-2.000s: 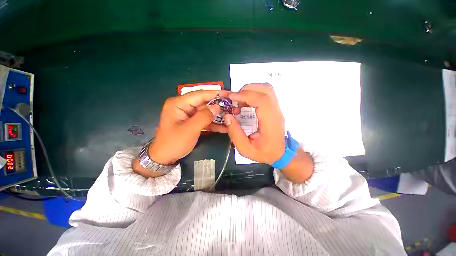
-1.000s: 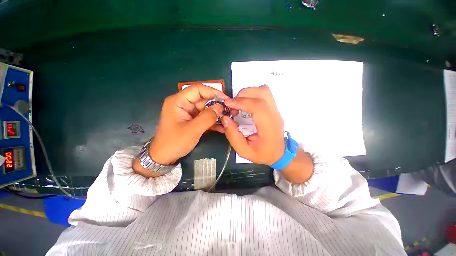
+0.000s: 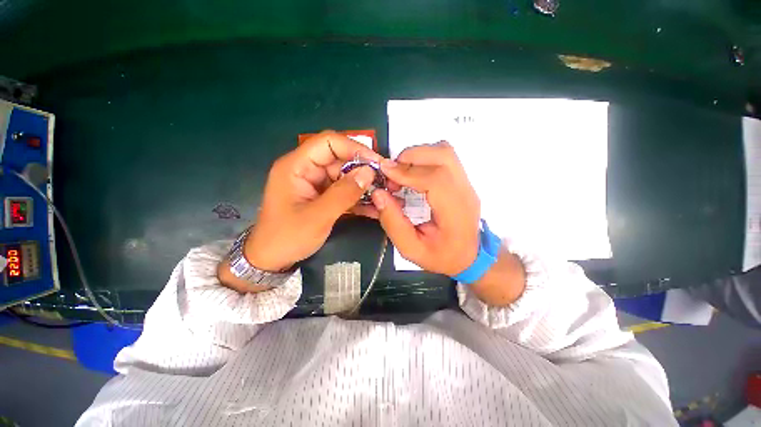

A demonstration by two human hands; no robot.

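Note:
A small round silver and dark metal piece, perhaps a watch head (image 3: 370,188), is held between the fingertips of both hands, above the work pad. My left hand (image 3: 302,200) grips its left side, with the thumb across its face. My right hand (image 3: 430,204) has thumb and forefinger at its right edge. The fingers hide much of the piece, and I cannot tell if a smaller part is at the fingertips. The red-rimmed pad (image 3: 362,138) shows only at its top edge, behind my hands.
A large white sheet (image 3: 542,179) lies right of the pad. A blue control unit (image 3: 32,213) with red displays and a cable stands at left. A beige ribbed rectangle (image 3: 342,287) and thin cord are at the bench edge. Small round pieces (image 3: 546,7) lie on the far green surface.
The small pieces on the far green surface have shifted to the right. My left fingers and thumb have moved slightly on the held piece. My right hand has barely moved.

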